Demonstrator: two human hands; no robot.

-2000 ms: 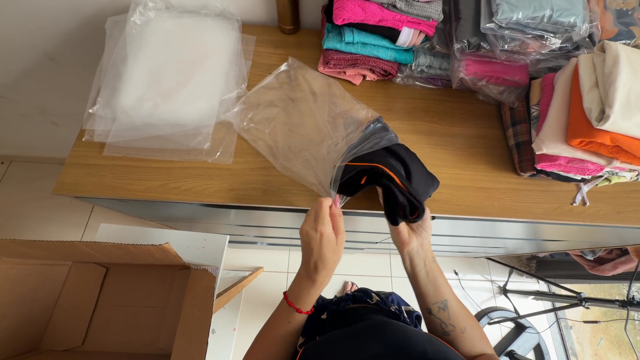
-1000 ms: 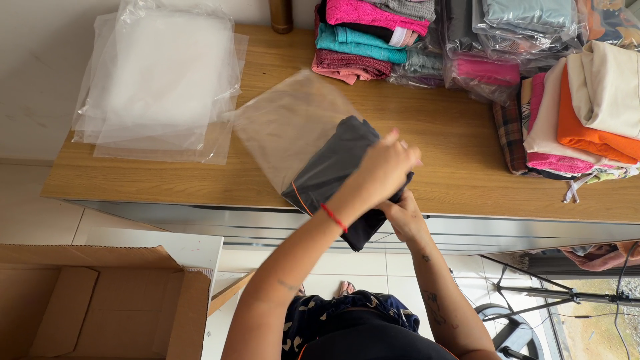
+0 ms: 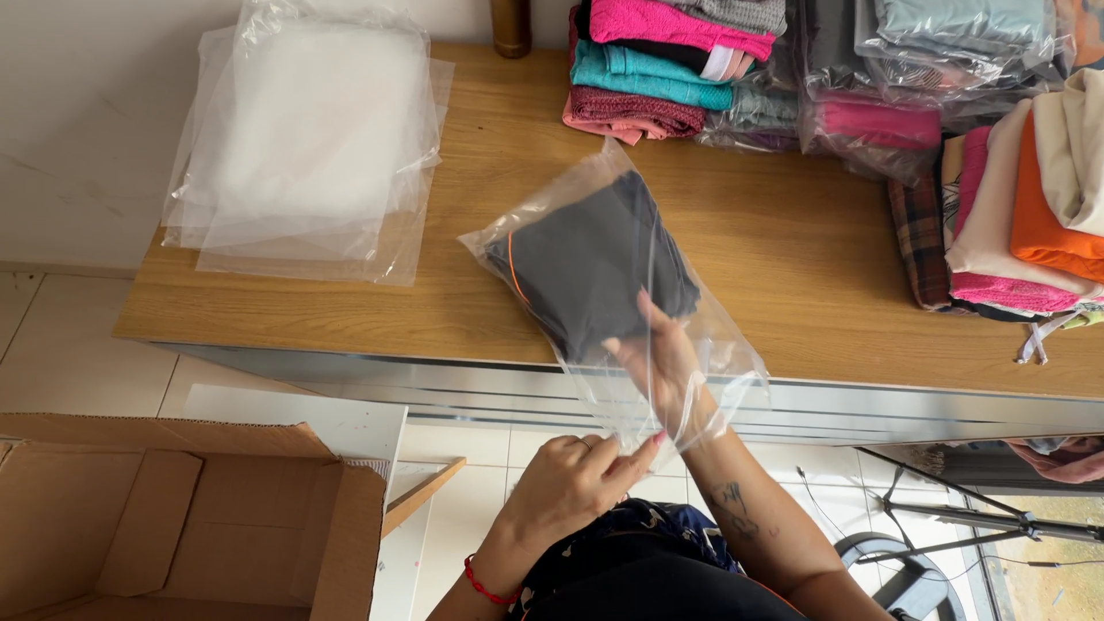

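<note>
A folded dark garment (image 3: 586, 259) with a thin orange line lies inside a clear plastic bag (image 3: 716, 345) at the front edge of the wooden top. My left hand (image 3: 578, 474), with a red bracelet at the wrist, pinches the bag's near, open end below the edge. Inside the bag is my right hand (image 3: 664, 362), its fingers spread at the garment's near side; whether it grips the cloth cannot be told. A stack of clear plastic bags (image 3: 319, 129) rests at the left of the top.
Folded clothes (image 3: 655, 69) and bagged clothes (image 3: 880, 121) stand at the back. More folded garments (image 3: 1026, 207) are piled at the right. An open cardboard box (image 3: 345, 535) is at lower left, a black tripod (image 3: 975, 517) at lower right. A brown cylinder (image 3: 511, 26) stands near the wall.
The dark garment, earlier only partly in the bag, now lies fully inside it. My left hand has moved from the garment down to the bag's opening, and my right hand is now inside the bag.
</note>
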